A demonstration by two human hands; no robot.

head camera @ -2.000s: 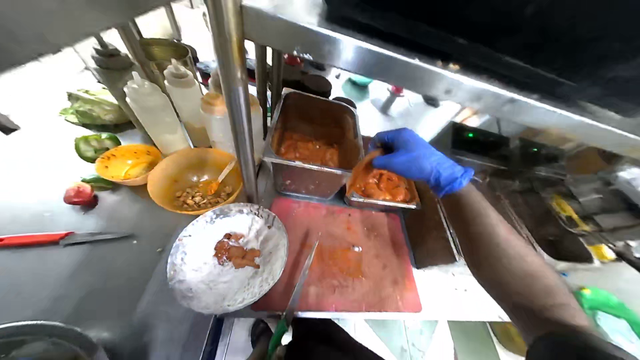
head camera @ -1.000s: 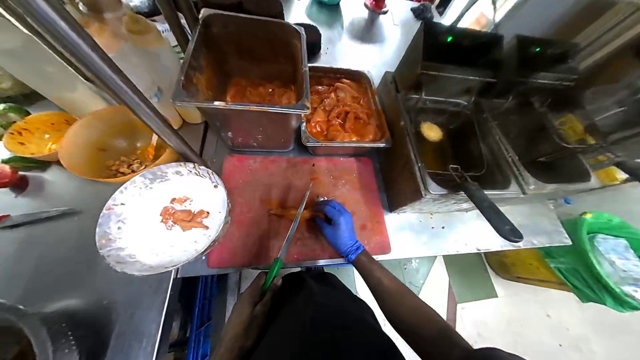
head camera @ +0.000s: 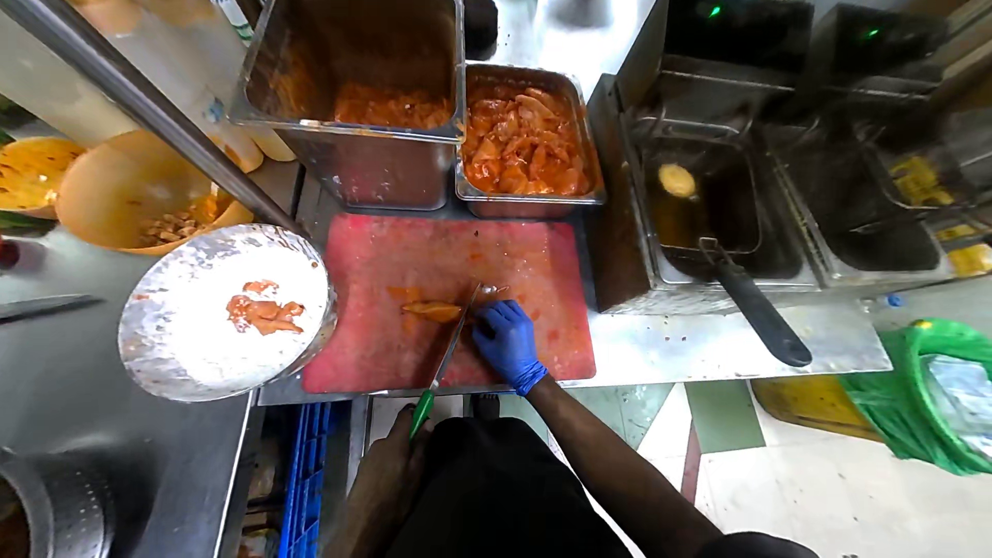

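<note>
My left hand (head camera: 403, 446) is closed round the green handle of a knife (head camera: 449, 349). Its blade lies across a strip of marinated raw meat (head camera: 432, 311) on the red cutting board (head camera: 372, 256). To the right of the blade, my right hand (head camera: 505, 341), in a blue glove, has its curled fingers on the right end of the strip, partly hiding it. A bowl of white flour-like powder (head camera: 194, 333) stands at the board's left, with meat pieces (head camera: 266, 310) on the powder. Behind the board, a shallow steel pan (head camera: 531, 198) holds much sliced marinated meat.
A deep steel pan (head camera: 349, 128) with marinated meat stands behind the board. Deep fryers (head camera: 651, 287) are at right, one basket handle (head camera: 759, 310) sticking out over the counter. Orange bowls (head camera: 101, 186) and another knife (head camera: 46, 307) lie left; a steel post (head camera: 147, 101) slants above.
My right hand has come from the shallow meat pan down to the board, where it rests at the meat. The knife blade now crosses the strip. The view has shifted too.
</note>
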